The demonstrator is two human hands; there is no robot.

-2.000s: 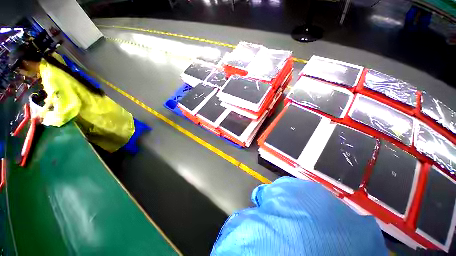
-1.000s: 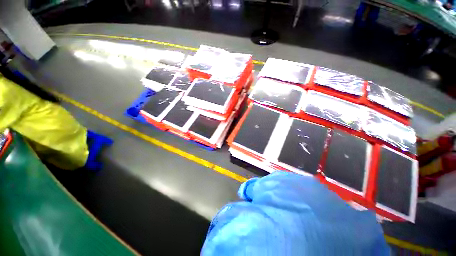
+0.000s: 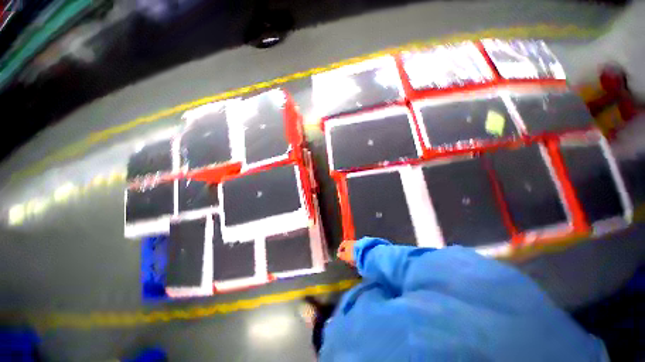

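My right hand (image 3: 346, 252) seems to be the small, blurred hand at the end of the light blue sleeve, low in the centre. Its fingers are too unclear to tell whether they hold anything. My left hand is not identifiable. Beyond the sleeve, stacked grey laptops (image 3: 378, 212) lie in white and red-orange trays. A smaller stack with laptops (image 3: 259, 194) is on the left. Clear shiny film (image 3: 447, 65) covers some back units. A yellow-green square (image 3: 495, 124) lies on one laptop.
A blue pallet (image 3: 154, 269) shows under the left stack. Yellow floor lines run behind and in front of the stacks. A round dark stand base (image 3: 266, 35) is behind. A red and yellow object (image 3: 609, 102) is at the right. A dark, blurred shape is beside the sleeve.
The view has swung right and down over the stacks. The yellow-clad person and the near green bench have left view. A hand now shows at the sleeve's end.
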